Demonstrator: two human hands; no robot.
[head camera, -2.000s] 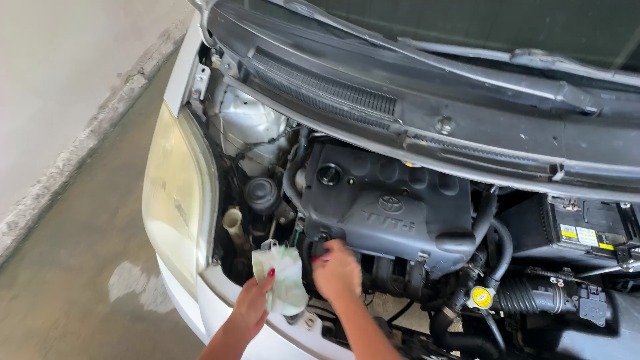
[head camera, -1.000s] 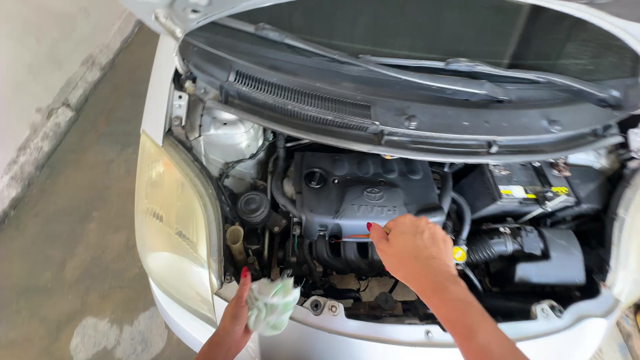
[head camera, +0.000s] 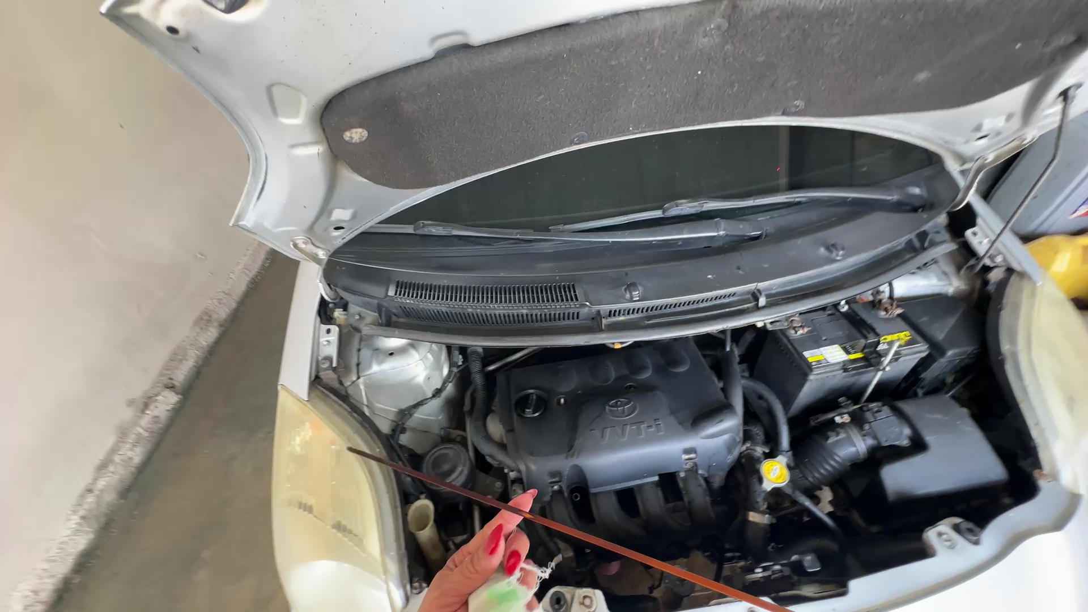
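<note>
In the head view my left hand (head camera: 489, 557) is at the bottom, its fingers closed on a crumpled white and green cloth (head camera: 503, 592). A long thin reddish-brown oil dipstick (head camera: 629, 554) runs slantwise across the view, from above the left headlight down to the bottom edge. It passes at my left fingertips; whether they grip it I cannot tell. The dipstick's lower end is out of frame, and my right hand is not in view. Behind it is the black plastic engine cover (head camera: 629, 416), with a round oil filler cap (head camera: 531, 403).
The raised hood (head camera: 280, 127) arches over the bay, held by a prop rod (head camera: 1039, 170). The battery (head camera: 837, 353) and yellow radiator cap (head camera: 774, 472) are on the right, the headlight (head camera: 331, 501) and open filler neck (head camera: 422, 523) on the left. A wall (head camera: 102, 255) stands beside the car.
The view has tilted up, showing the raised hood. My right hand, over the front of the engine a second ago, has left the view. The dipstick now extends across near my left hand.
</note>
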